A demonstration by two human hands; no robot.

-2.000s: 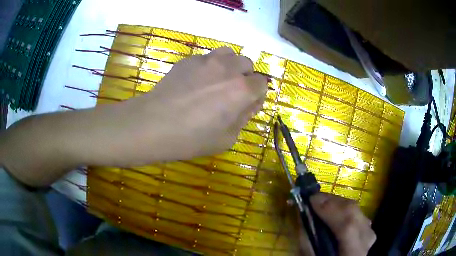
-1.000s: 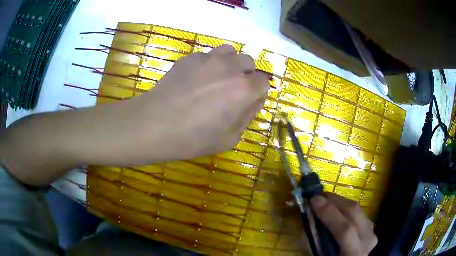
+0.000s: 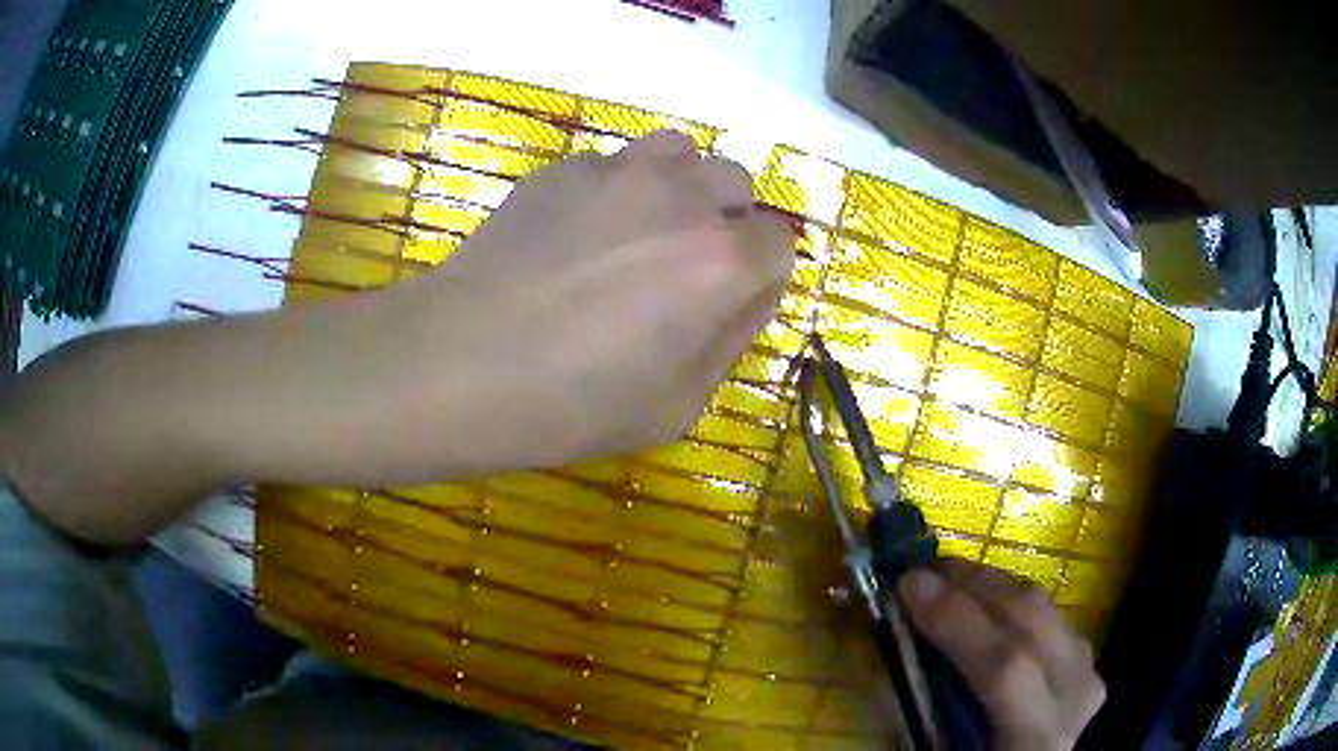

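The shiny yellow circuit panel (image 3: 1013, 316) lies in front of me. Dark red lead wires (image 3: 272, 194) lie in rows across its left cells, ends past the left edge. My left hand (image 3: 631, 294) rests over the panel's upper middle, fingers closed on a dark red lead wire (image 3: 778, 219) whose end sticks out to the right; its fingertips are partly hidden. My right hand (image 3: 1005, 653) holds the soldering iron (image 3: 898, 531) like a pen, its tip at a cell border just below and right of my left fingers. The thin solder feed tube (image 3: 834, 492) runs beside the iron.
Fanned green circuit boards (image 3: 91, 147) stand at upper left. Red wires (image 3: 682, 8) lie at the top edge. A cardboard box (image 3: 1145, 88) fills the upper right, with a roundish roll (image 3: 1225, 264) below it. Black cables (image 3: 1274, 345) and a black box are at right.
The iron's tip shifted slightly right and then came back left to the cell border. My left hand has stayed almost still.
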